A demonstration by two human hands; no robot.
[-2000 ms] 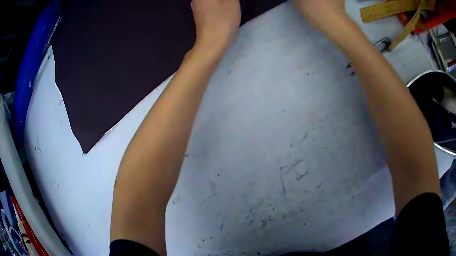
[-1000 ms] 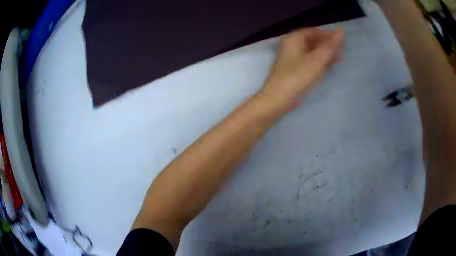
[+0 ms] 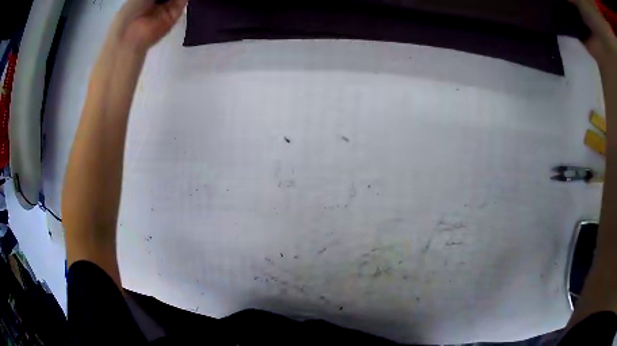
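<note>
The dark brown-purple fabric panel point(image 3: 379, 27) lies across the top of the view, its lower edge running over the white table cover point(image 3: 338, 203). My left hand point(image 3: 154, 26) is at the panel's left end, cut off by the top edge; its fingers bend at the dark cloth. My right hand point(image 3: 599, 30) is at the panel's right end, partly out of the picture. Its fingertips are hidden, so its grip cannot be told.
Small dark thread snips point(image 3: 572, 174) lie at the right, below yellow strip pieces point(image 3: 595, 140). The silver-rimmed dark iron point(image 3: 583, 260) is at lower right, partly behind my right forearm. A pale curved rail point(image 3: 28, 101) runs along the left.
My left hand has moved from the panel's lower edge to its left end. The panel now lies straighter and higher in view. The view has shifted, showing the iron and yellow pieces at right.
</note>
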